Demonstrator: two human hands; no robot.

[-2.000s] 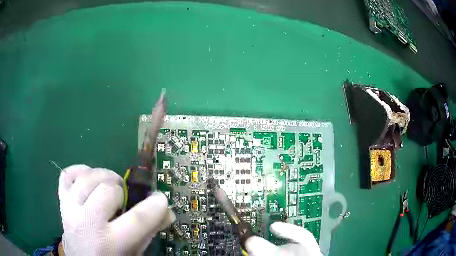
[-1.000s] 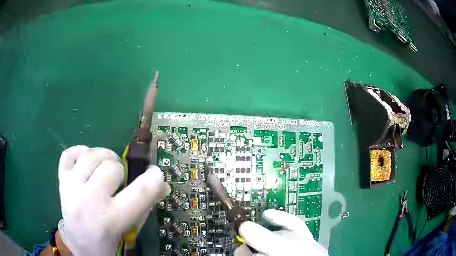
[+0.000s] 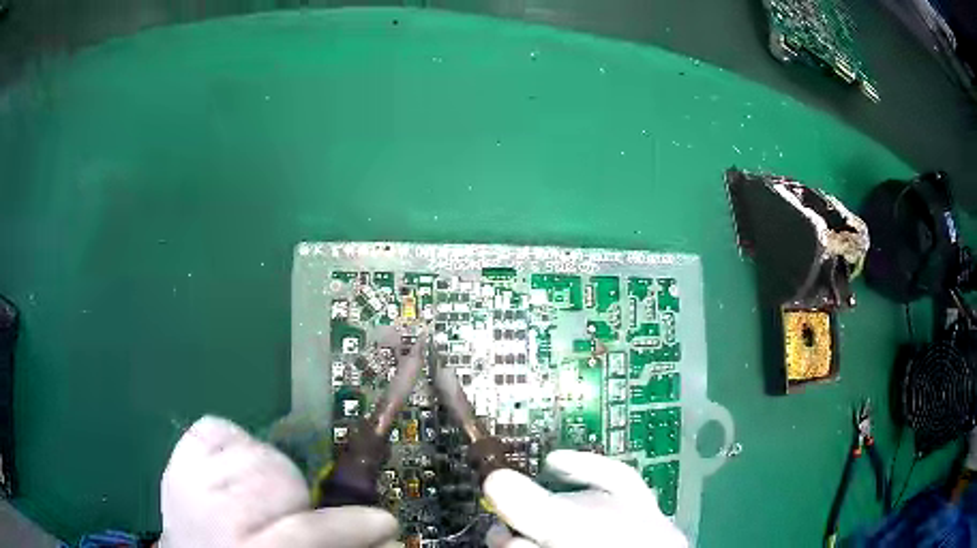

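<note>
My left hand (image 3: 262, 495), in a white knit glove, holds a soldering iron (image 3: 364, 450) with a dark collar. My right hand (image 3: 589, 503), also gloved, holds a second soldering iron (image 3: 467, 417). Both tips point up and inward and lie close together over the left-centre of the green circuit board (image 3: 579, 375), beside a column of yellow-orange parts. Whether the tips touch the board is too blurred to tell. The board sits within a translucent template plate (image 3: 702, 321) with a round tab on the right. Both hands are cut off by the bottom edge.
A black iron stand (image 3: 787, 230) with a whitish crusted top is at the right, a yellow sponge (image 3: 807, 345) in front of it. Side cutters (image 3: 859, 460) lie below. Black fans (image 3: 941, 391) stand at the far right. Another green board (image 3: 820, 43) is at the top right.
My left iron has swung from pointing up past the board's top edge to down over the board beside the right tip. My left hand is lower. My right iron has shifted slightly up and left.
</note>
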